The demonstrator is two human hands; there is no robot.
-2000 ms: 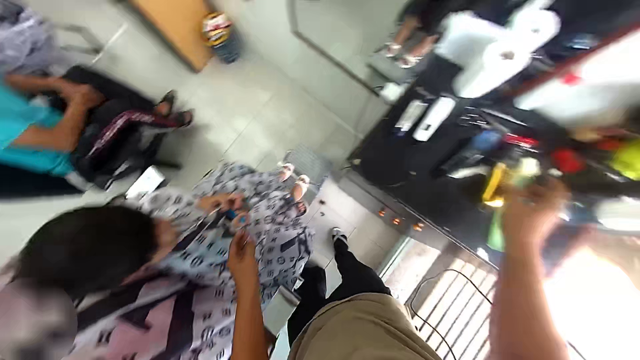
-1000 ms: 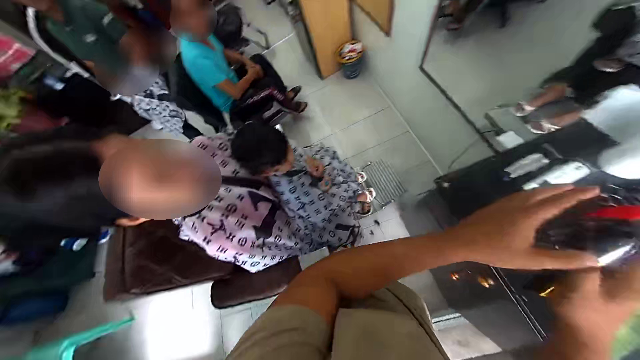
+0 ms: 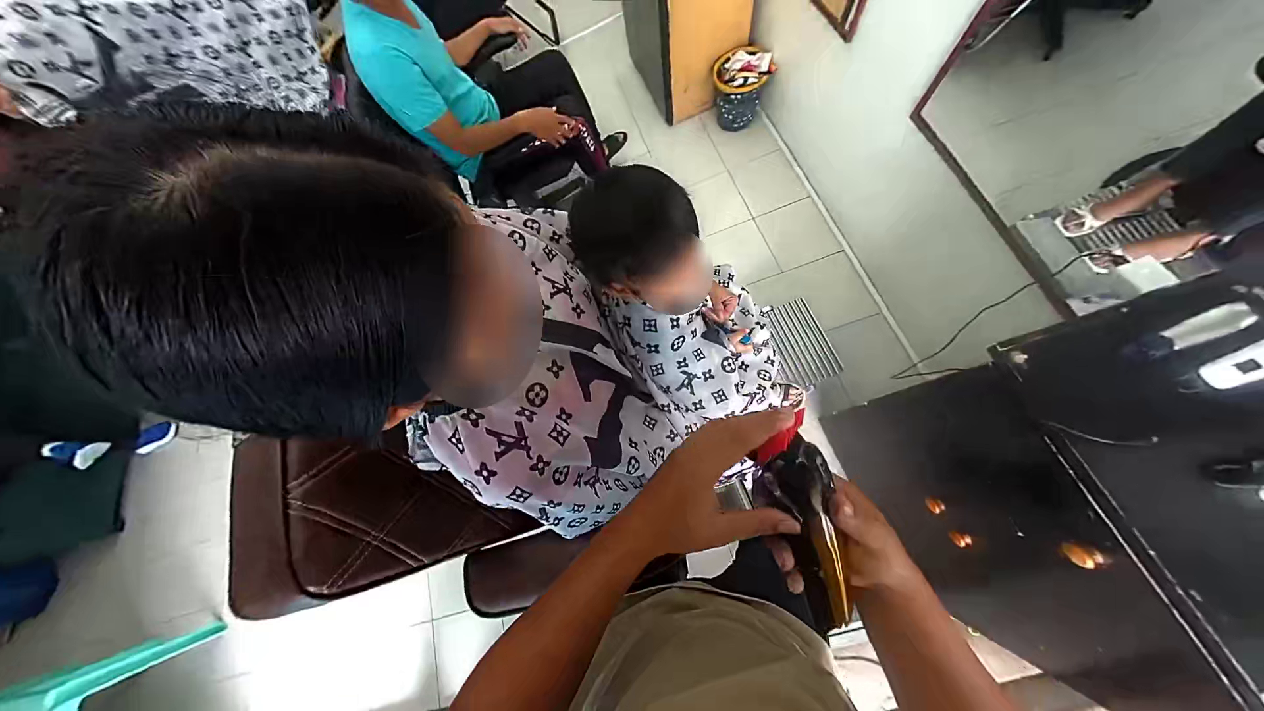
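Note:
In front of my waist I hold a black and gold hair clipper (image 3: 825, 538). My right hand (image 3: 874, 543) is wrapped round its body from the right. On the other side, my left hand (image 3: 706, 484) has its thumb against the clipper head and its fingers at a red attachment (image 3: 780, 439), probably a guard comb. How the red part is fixed is hidden. To the left sits a person with dark wet-looking hair (image 3: 247, 276), draped in a patterned barber cape (image 3: 538, 444). Beyond sits a smaller person with short dark hair (image 3: 632, 222) in a similar cape.
A brown padded chair (image 3: 326, 513) is beneath the nearer caped person. On my right stands a black counter (image 3: 948, 474) with white devices (image 3: 1234, 367) and a cable. A wall mirror (image 3: 1086, 128), a waste bin (image 3: 741, 89) and a seated person in turquoise (image 3: 425, 89) are farther off.
My hands have come together on the clipper, away from the cluttered counter, where my right hand was two seconds ago. The view has swung left toward the seated people.

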